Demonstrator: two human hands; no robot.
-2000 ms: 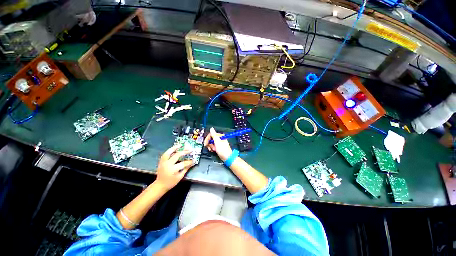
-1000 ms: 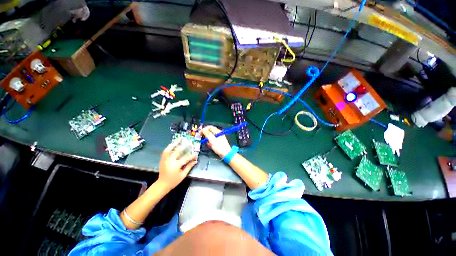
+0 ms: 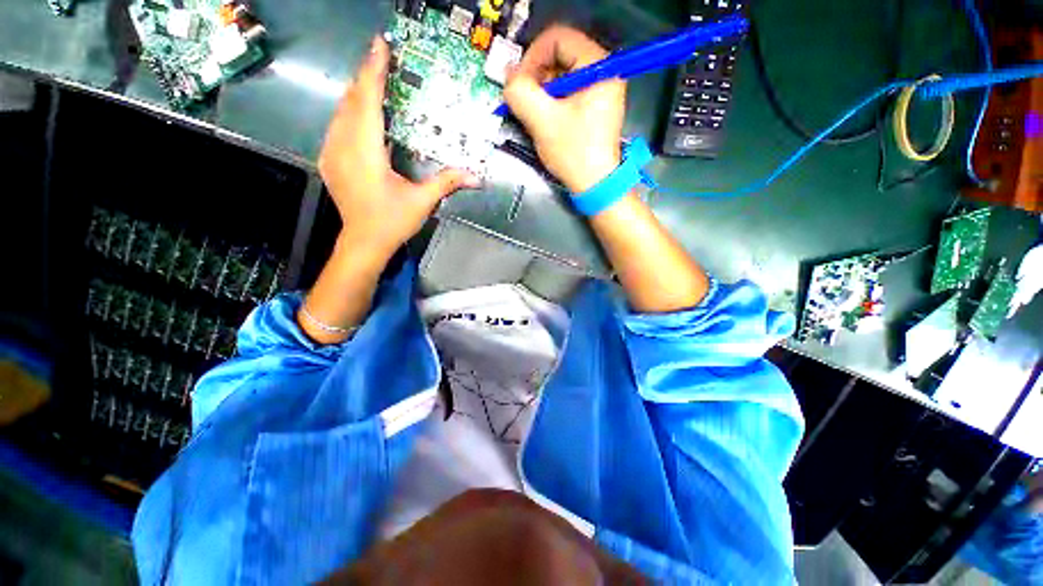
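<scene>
A green-white circuit board (image 3: 440,97) lies in front of me on the grey plate at the bench's front, with yellow and orange plugs at its back edge. My left hand (image 3: 383,172) is at the board's left and front edges, fingers straight and thumb spread along the front. My right hand (image 3: 568,109) holds a blue pen (image 3: 652,55) slanting up to the right, its lower tip at the board's right part. A blue strap (image 3: 612,181) is on my right wrist.
A black remote control (image 3: 706,86) and a tape roll (image 3: 922,119) are to the right. Another circuit board (image 3: 194,44) lies at the left, one (image 3: 844,298) at the right beside green boards (image 3: 961,250). An orange box (image 3: 1012,126) stands far right. A black tray holds upright boards (image 3: 183,275) below the bench.
The view has tilted down and come closer, so the oscilloscope has left the picture. My left hand has moved off the board's top to its edge. My right hand still holds the pen.
</scene>
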